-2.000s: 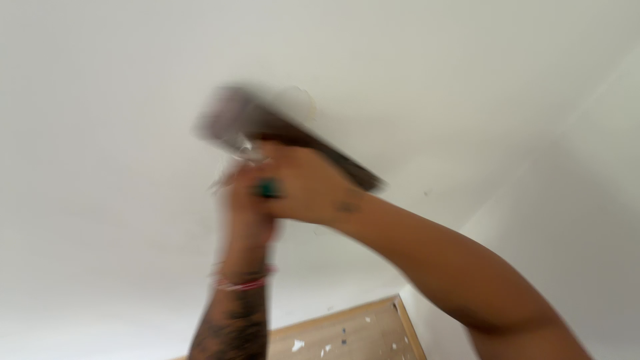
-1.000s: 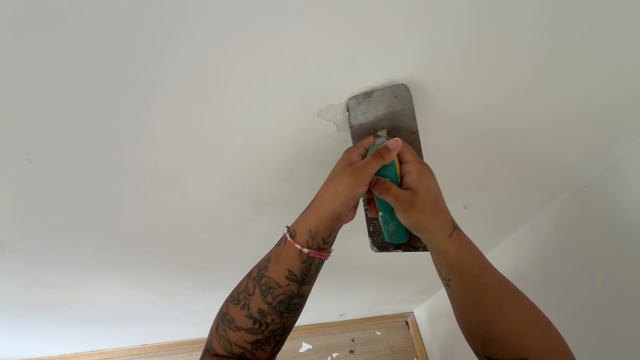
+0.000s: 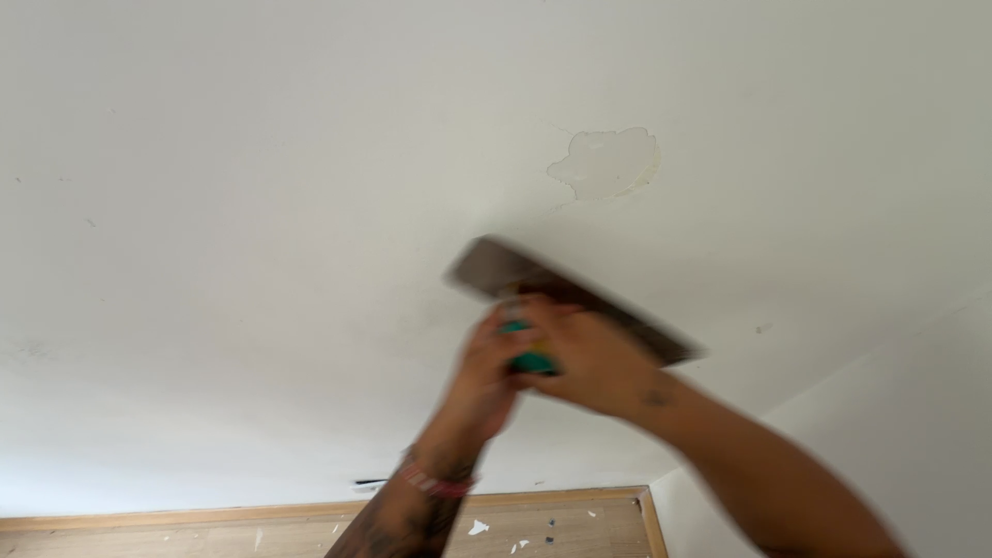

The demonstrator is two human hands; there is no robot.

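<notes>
A steel plastering trowel point(image 3: 573, 291) with a green handle, blurred, lies slanted across the white wall point(image 3: 271, 232). My left hand point(image 3: 488, 364) and my right hand point(image 3: 585, 349) are both closed around its handle; the fingers overlap, and the left wrist wears a pink and white band. Above the trowel's blade, the wall bears an irregular patch with a ragged edge point(image 3: 608, 164), its surface bare of any tool. Whether the blade touches the wall cannot be told.
A wood-look floor point(image 3: 418, 531) with white flakes and small dark bits on it shows at the bottom, edged by a wooden skirting strip point(image 3: 194, 511). A second white wall point(image 3: 891, 442) meets the first at the right. A small black and white object point(image 3: 370, 485) is near the wall's foot.
Both hands have moved the trowel down from beside the patch and turned it from nearly upright to slanted. The whole patch now shows; a second ago the blade covered part of it.
</notes>
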